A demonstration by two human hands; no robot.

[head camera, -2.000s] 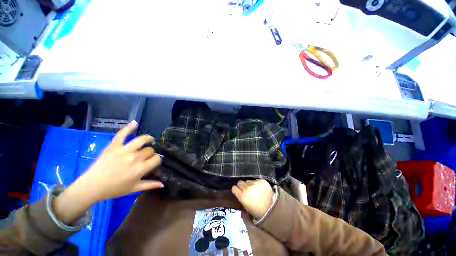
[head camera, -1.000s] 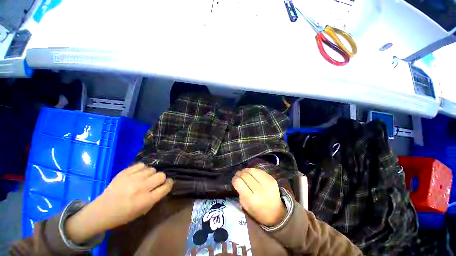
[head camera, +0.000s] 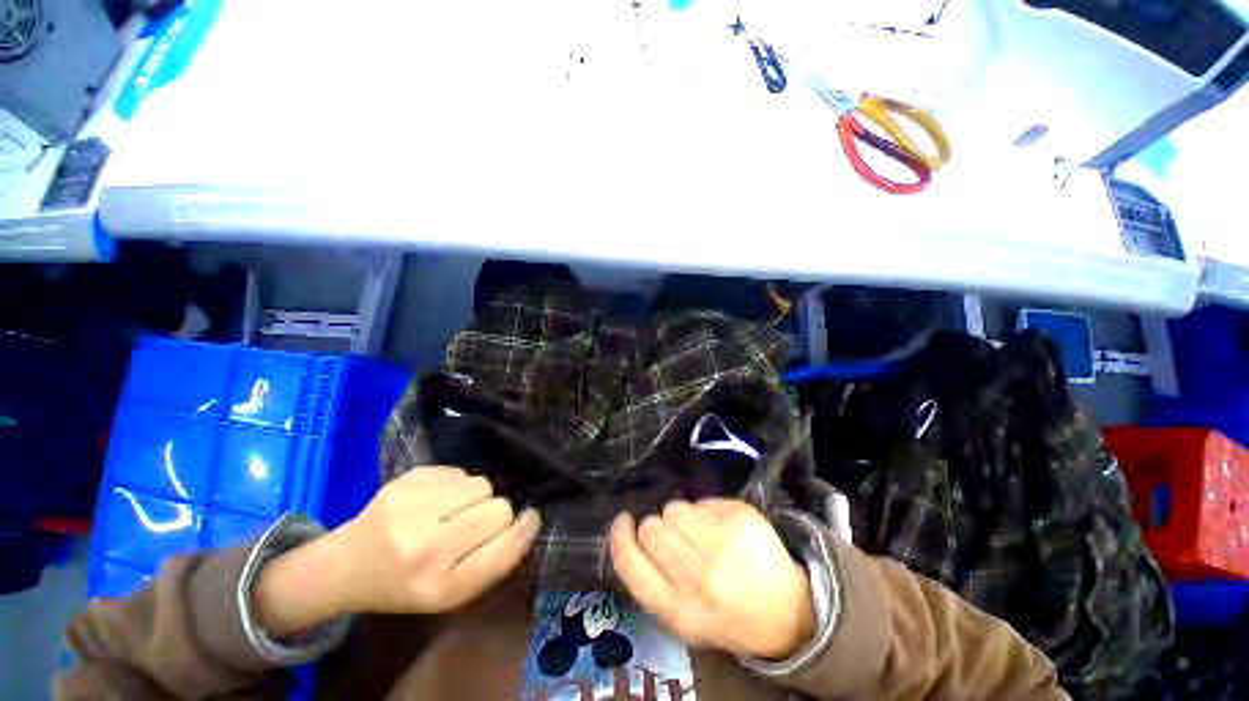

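Observation:
A dark plaid garment (head camera: 658,377) lies over my lap, below the table edge. Its top opening faces me and shows the dark inner side. My left hand (head camera: 427,544) and my right hand (head camera: 719,572) both pinch the near edge of its waistband (head camera: 573,545), a short gap apart, with fingers curled over it. A white loop (head camera: 723,437) shows inside the opening at the right. The thumbs are largely hidden.
Scissors with red and yellow-orange handles (head camera: 888,144) and dark snips (head camera: 767,63) lie on the white table (head camera: 452,151). A sewing machine (head camera: 1164,34) is cut off top right. A plaid garment pile (head camera: 966,507) and red stool (head camera: 1189,500) are right. A blue bin (head camera: 226,459) is left.
My left hand came down onto the waistband and moved right, closer to my right hand. The opening now gapes wider, showing the white loop. The view shifted slightly.

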